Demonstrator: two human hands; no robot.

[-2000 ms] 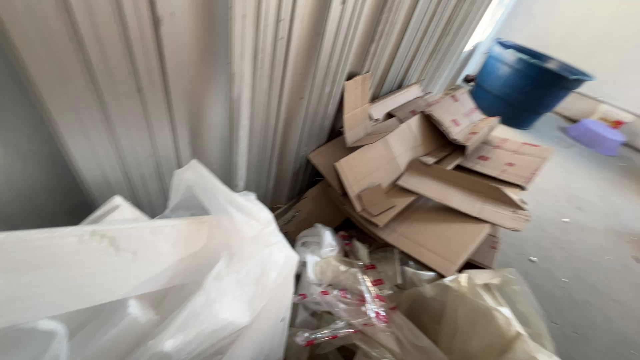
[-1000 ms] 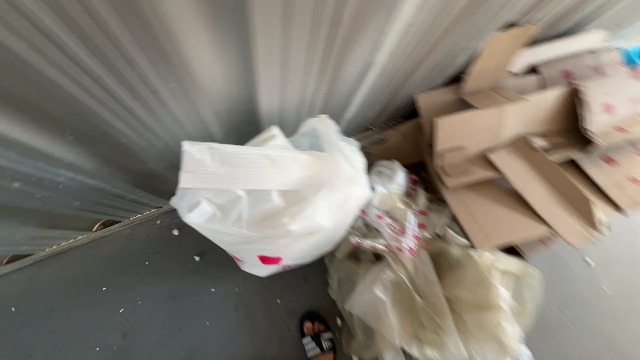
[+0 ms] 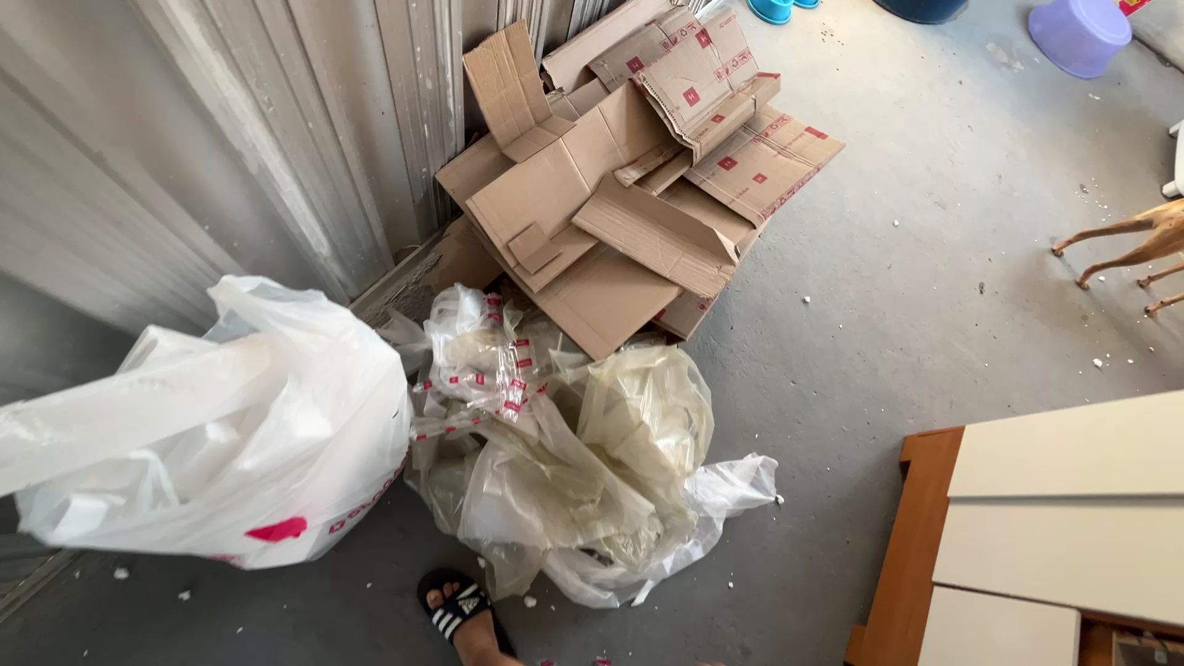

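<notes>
Neither my left hand nor my right hand can be made out; a small skin-toned sliver at the bottom edge is too little to identify. A white plastic bag (image 3: pixel 231 435) stuffed with white pieces, apparently foam, stands at the left by the wall. Beside it lies a heap of crumpled clear and yellowish plastic film (image 3: pixel 573 462), with red-printed tape (image 3: pixel 504 370) tangled in it. Behind the film, flattened and torn cardboard boxes (image 3: pixel 610 203) are piled against the corrugated metal wall. A foot in a black striped slide sandal (image 3: pixel 458 606) shows at the bottom.
A wooden cabinet with cream fronts (image 3: pixel 1054 518) occupies the lower right. An animal's thin brown legs (image 3: pixel 1124 236) are at the right edge. A purple tub (image 3: pixel 1079 37) and a dark blue tub (image 3: pixel 920 7) stand at the top. White crumbs dot the grey floor.
The view has swung widely, bringing the cabinet and the animal's legs into sight at the right.
</notes>
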